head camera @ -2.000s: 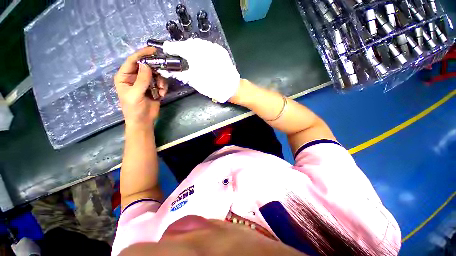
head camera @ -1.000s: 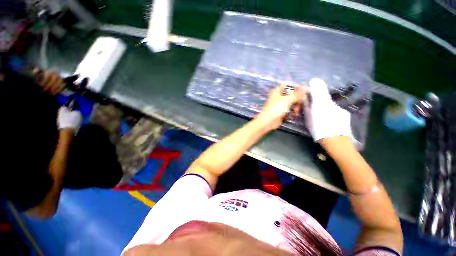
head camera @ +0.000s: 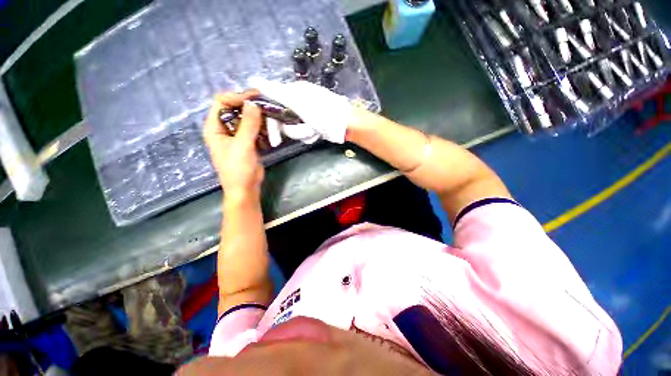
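Note:
My left hand (head camera: 234,139), bare, holds a dark and silver metal part (head camera: 230,119) over the near side of the wrapped tray (head camera: 169,81). My right hand (head camera: 313,109), in a white glove, is close beside it with its fingers on another dark metal part (head camera: 278,111). The fingers partly hide both parts. Several dark metal parts (head camera: 312,42) stand upright in a group on the tray's right part, beyond my right hand.
A light blue bottle (head camera: 407,23) stands right of the tray. A filled blister tray (head camera: 566,66) lies at the right. White upright strip (head camera: 20,158) and white box (head camera: 13,275) are at left. A small pale scrap (head camera: 350,153) lies near the bench edge. Another person's camouflage-clothed leg (head camera: 154,312) shows lower left.
The view swung left, then back right. Compared with the oldest frame, one more dark part stands in the group on the tray. My hands still hold metal parts.

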